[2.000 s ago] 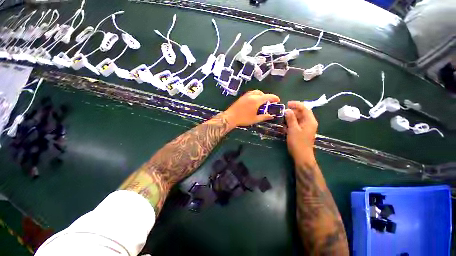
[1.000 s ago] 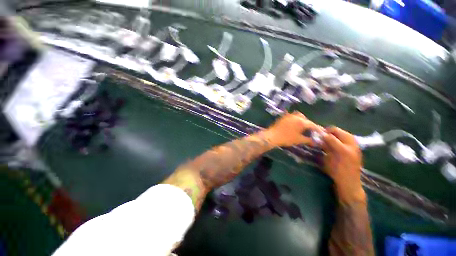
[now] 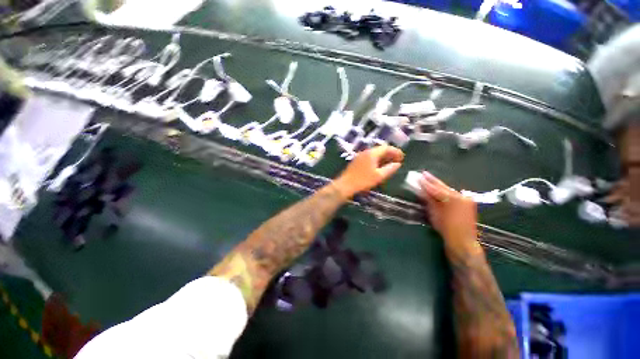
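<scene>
My right hand (image 3: 450, 210) holds a white power adapter (image 3: 415, 181) at its fingertips, just beyond the worn rail; its open face is not visible. A white cord runs from that hand to the right. My left hand (image 3: 373, 168) is apart from it, to the left, with fingers curled near a cluster of adapters with dark faces (image 3: 394, 133). Whether it holds anything is blurred. A row of open adapters (image 3: 314, 153) with yellow parts extends left. A heap of black insulating pieces (image 3: 330, 273) lies below my left forearm.
Another black heap (image 3: 91, 196) lies at left beside a white sheet (image 3: 49, 133). A blue parts bin (image 3: 596, 319) with black pieces is at lower right. White corded adapters (image 3: 524, 195) lie at right. More black pieces (image 3: 354, 25) lie beyond the far rail. A brownish shape is at the right edge.
My hands were together on one adapter; now they are apart, the adapter staying in my right hand. Its dark open face showed earlier and now white shell shows. The camera view has also shifted.
</scene>
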